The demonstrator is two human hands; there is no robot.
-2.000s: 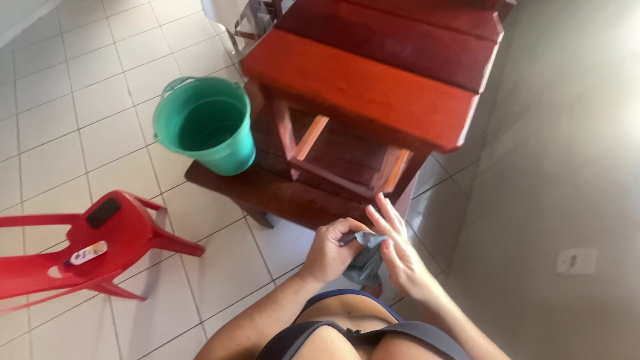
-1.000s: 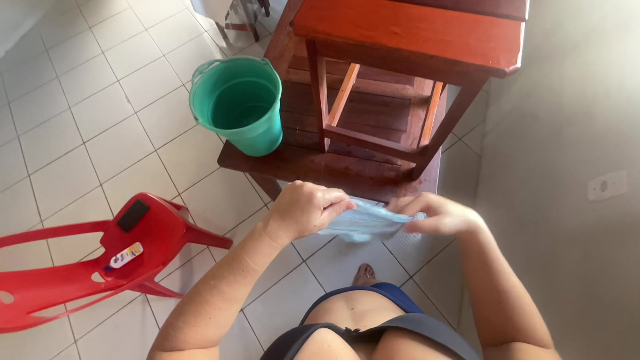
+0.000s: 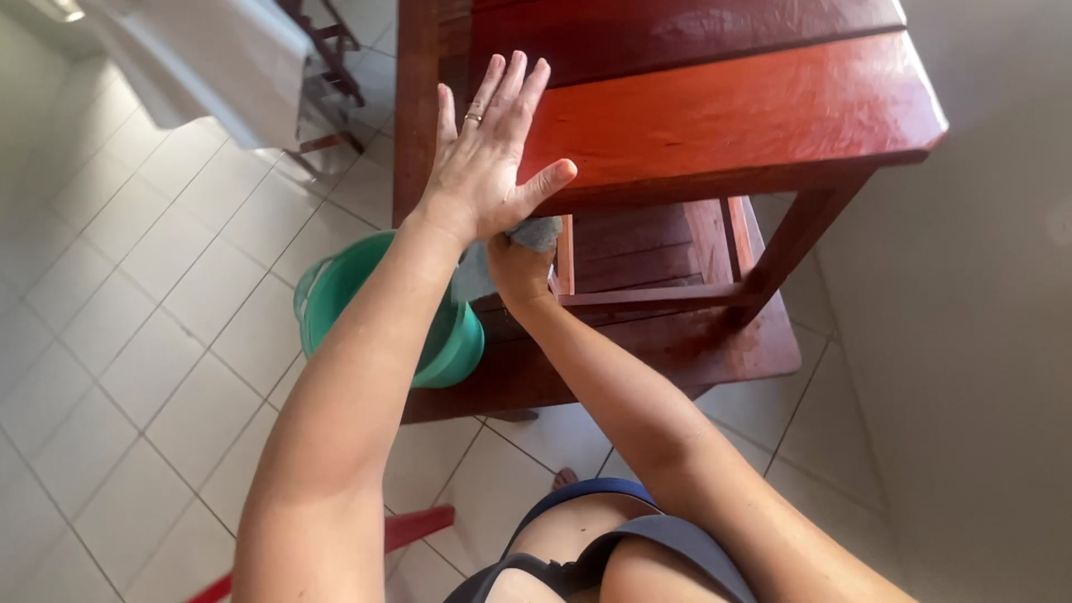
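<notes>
My left hand (image 3: 490, 155) is stretched out with its fingers spread over the left end of an upper red-brown wooden tabletop (image 3: 695, 117); whether it touches the wood I cannot tell. Below its wrist, my right hand (image 3: 521, 266) is closed on a grey-blue cloth (image 3: 536, 233), beside the upper table's left leg. Part of the cloth hangs to the left, over the rim of a green plastic bucket (image 3: 461, 347). My left forearm hides part of the bucket. The upper table stands on a lower wooden table (image 3: 670, 360).
Two red plastic chair legs (image 3: 419, 528) show at the bottom left on the tiled floor (image 3: 167, 352). A white tablecloth (image 3: 226, 67) hangs at the top left, near dark wooden furniture (image 3: 335, 75). A plain wall (image 3: 963, 335) runs along the right side.
Both hands held the cloth in front of my body one second ago; now they are farther forward, at the upper table. My left hand has let go of the cloth. The view has shifted.
</notes>
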